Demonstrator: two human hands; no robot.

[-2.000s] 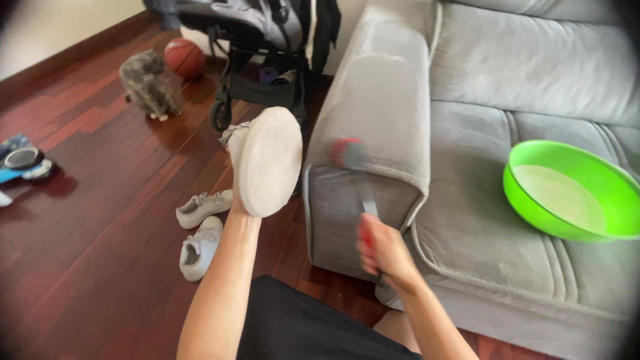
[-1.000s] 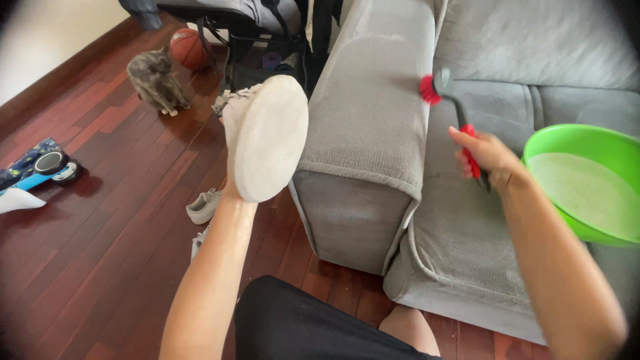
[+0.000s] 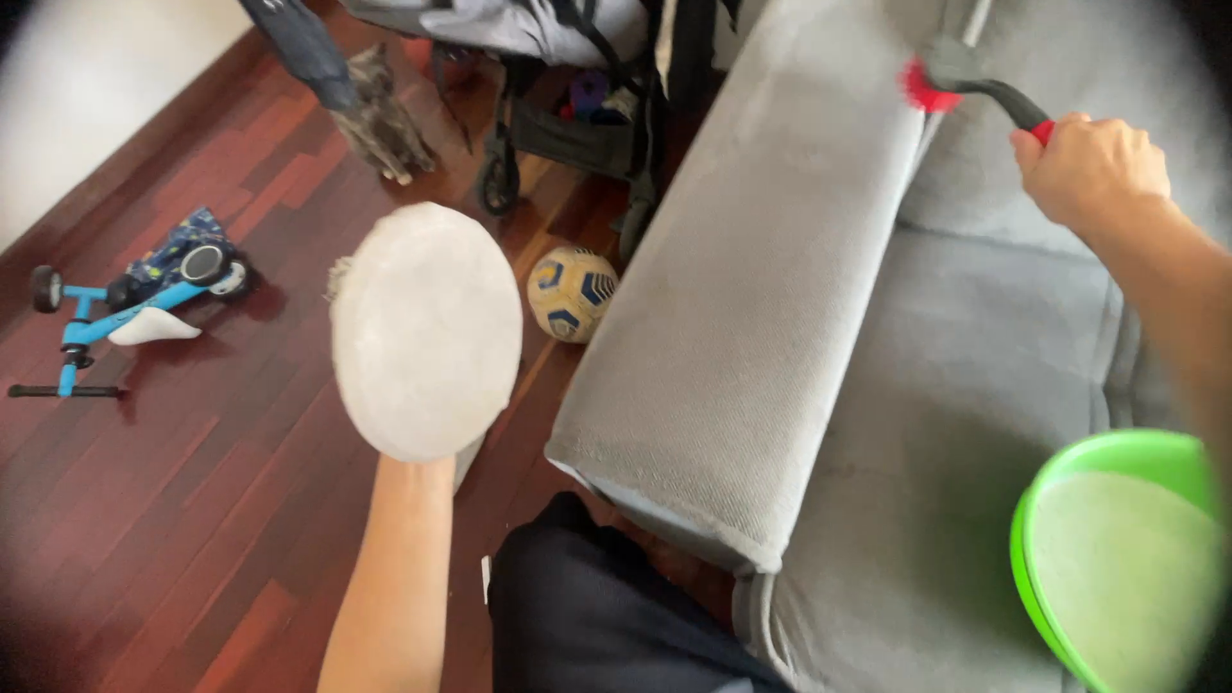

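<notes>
A white, cloth-covered round pad is held up over the floor at the end of my left arm, its flat face toward me. The pad hides the fingers of my left hand; only the wrist and forearm show below it. My right hand grips the red part of the handle of a scrub brush with red bristles. The brush head is at the inner edge of the grey sofa armrest, bristles facing left; whether they touch the fabric I cannot tell. A green basin with whitish contents sits on the seat, lower right.
Left of the armrest a soccer ball lies on the wooden floor, near a stroller. A grey cat is beyond, beside a dark trouser leg. A blue ride-on toy lies at far left. My dark-clothed leg is below the armrest.
My right hand has carried the brush from the armrest's front, over the seat, to farther back along the sofa. The soccer ball and the dark trouser leg show now. The view has shifted.
</notes>
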